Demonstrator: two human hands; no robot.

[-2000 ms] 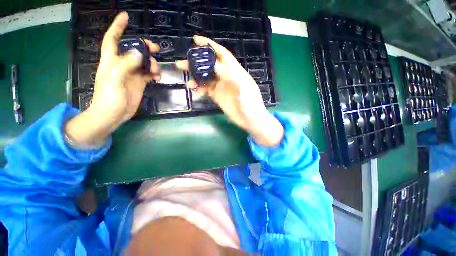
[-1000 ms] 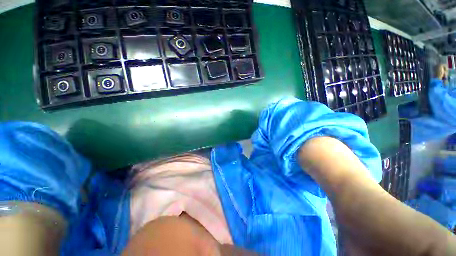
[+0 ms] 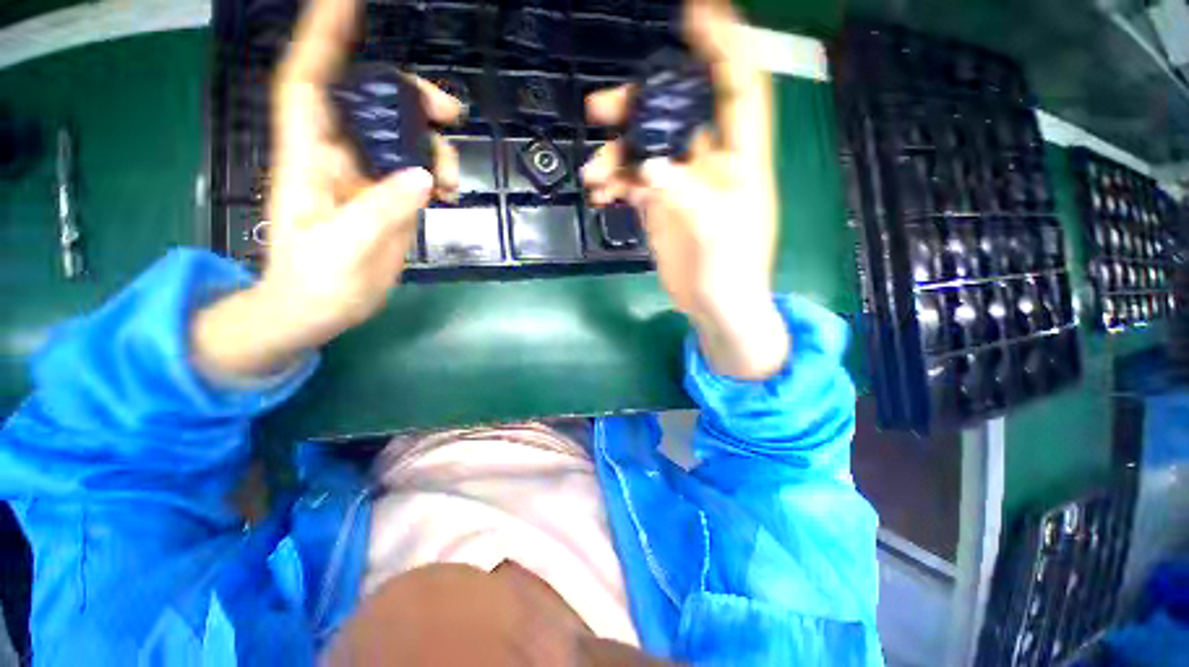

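My left hand grips a black smartwatch body between thumb and fingers. My right hand grips another smartwatch body the same way. Both dark displays face me and show small pale text, blurred. The hands are apart, raised above the black blister tray. One watch unit lies tilted in a pocket between the hands, its pale sensor ring up. Some front-row pockets show bare. The hands hide parts of the tray.
Stacked blister trays stand on the right, with more trays beyond and another tray at lower right. A slim silver-and-dark stick lies on the green mat at left, near a dark lump.
One second ago both hands were out of view at the bottom and sides. Now both are over the tray, each with a watch. The view has shifted, so the stick shows again.
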